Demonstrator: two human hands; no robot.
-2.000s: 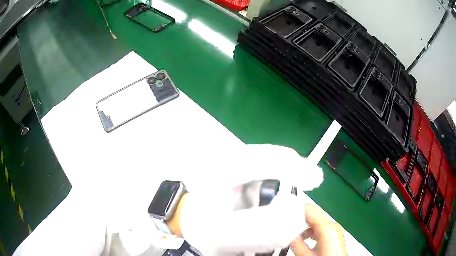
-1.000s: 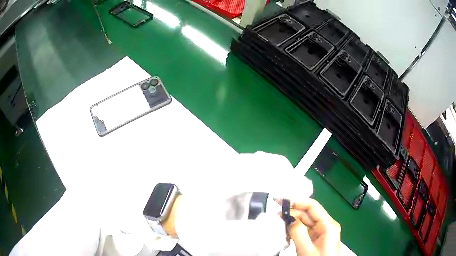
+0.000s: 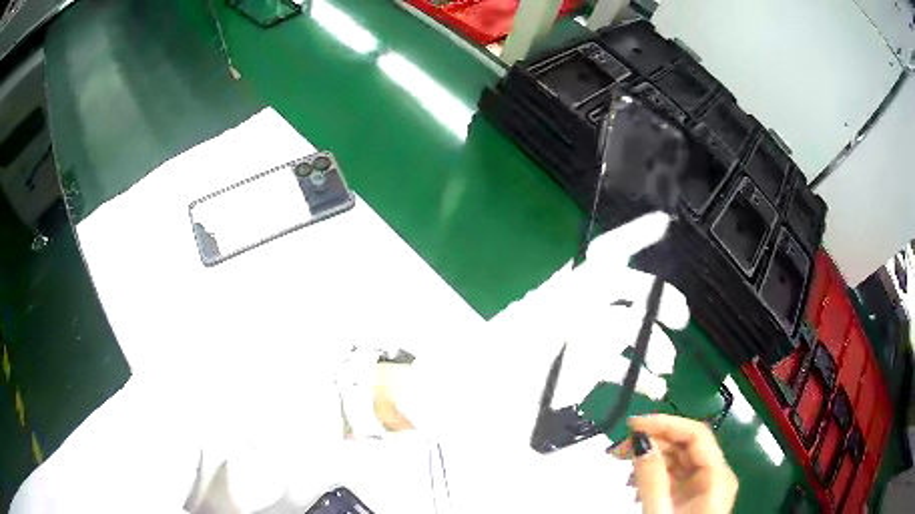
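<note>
My left hand, in a white glove, holds a black phone middle frame tilted up, with its narrow end low and its upper part in front of the black trays. My right hand, bare with a dark nail, is beside the frame's lower end, thumb and finger close together; whether it holds a slim tool is unclear. A greyer-edged frame lies alone on the white sheet. The glove and sleeve blend with the sheet.
Stacked black trays stand at the right, with red trays beyond. A partly hidden frame lies on the green surface near my right hand. Another frame is at the top edge. Part of a dark item shows at the bottom.
My left hand has turned and moved up and right, bringing the held frame into fuller view. My right hand has shifted slightly right and down. The watch face has turned out of clear view.
</note>
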